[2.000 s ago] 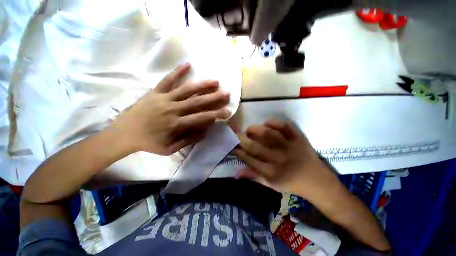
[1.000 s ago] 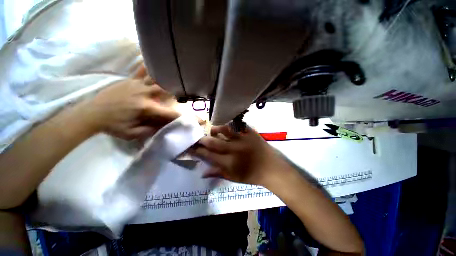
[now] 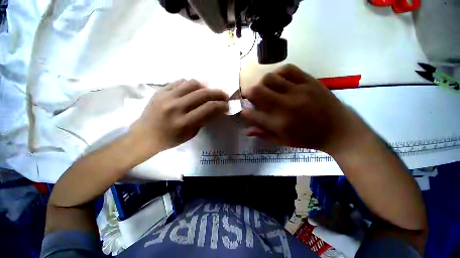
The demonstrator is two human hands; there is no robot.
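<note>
A large white garment piece (image 3: 101, 60) covers the left of the table and reaches under the sewing machine head (image 3: 222, 12). A small white fabric piece (image 3: 235, 106) shows between my two hands, below the needle. My left hand (image 3: 184, 113) lies on the garment piece with its fingertips pinching the cloth edge at the left of the small piece. My right hand (image 3: 297, 108) is curled at its right side, fingertips on the cloth edge, slightly blurred. The fingertips of both hands are partly hidden.
A dark adjusting knob (image 3: 272, 50) hangs from the head. A red tape marker (image 3: 341, 81) lies right of my right hand. Red-handled scissors (image 3: 398, 4) are at the upper right, green snips (image 3: 444, 79) at the far right. A ruler (image 3: 267, 156) runs along the front edge, above blue crates (image 3: 146, 194).
The view has moved back from the machine head. The long white strip seen hanging below the hands now shows only as a small piece between the fingertips, near the needle.
</note>
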